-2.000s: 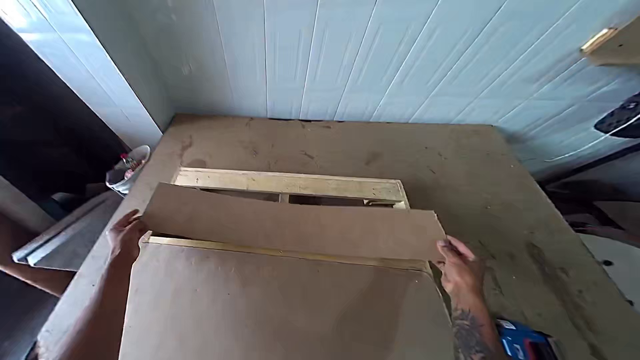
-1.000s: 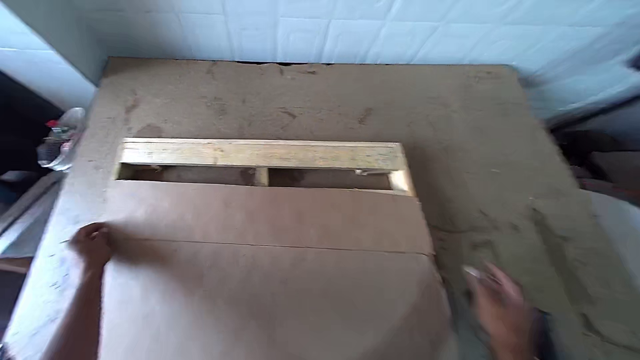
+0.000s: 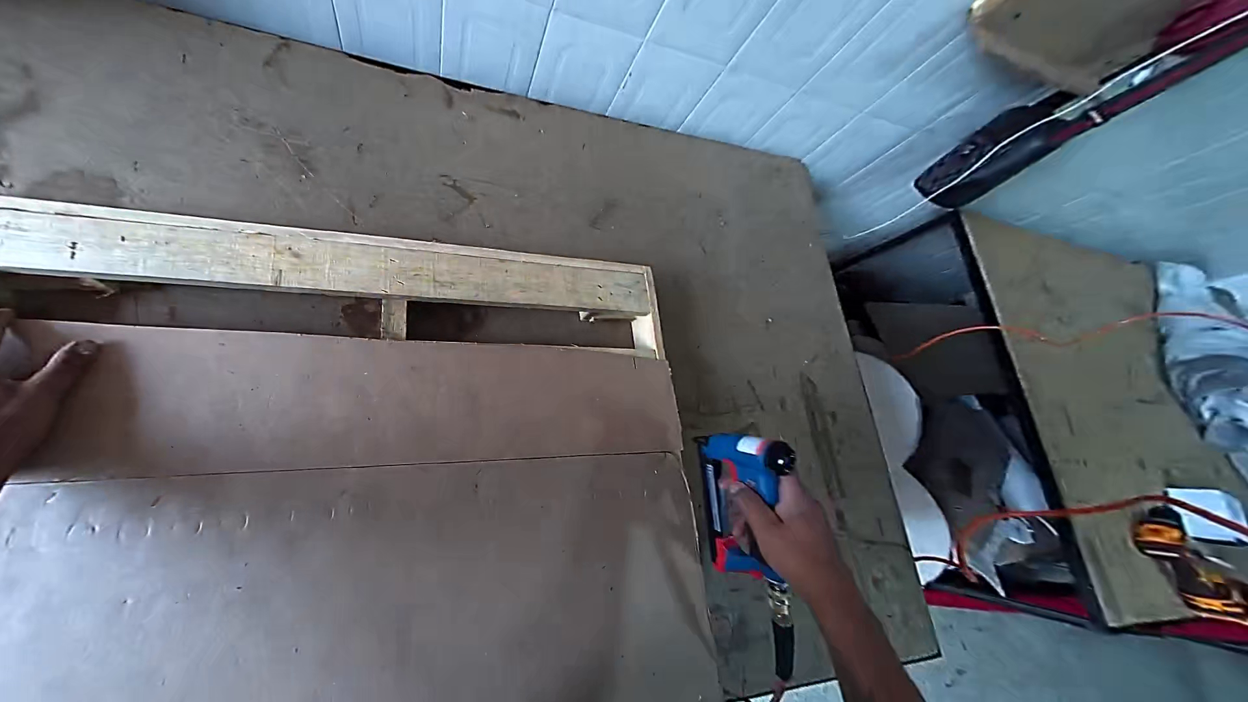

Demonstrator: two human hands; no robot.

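My right hand (image 3: 780, 526) grips a blue pneumatic staple gun (image 3: 746, 502) beside the right edge of the panels, its air hose fitting hanging below. My left hand (image 3: 39, 400) rests at the left on a narrow brown fiberboard strip (image 3: 370, 400), its thumb on the surface and part of the hand cut off by the view. The strip's near edge meets a larger brown panel (image 3: 361, 585) marked by a row of dents. Beyond the strip shows a pale wooden frame (image 3: 322, 263) with a short crosspiece (image 3: 394, 319) and open gaps.
The frame lies on a large worn brown worktable (image 3: 585, 185) against white wall panelling (image 3: 634, 58). At the right stands a side table (image 3: 1082, 409) with an orange hose (image 3: 1102, 509), a yellow and black power tool (image 3: 1185, 565) and a plastic-wrapped bundle (image 3: 1204, 361).
The strip, raised in both hands at first, now lies flat beside the larger panel. My right hand has let go of it and taken hold of the staple gun. The view has swung right.
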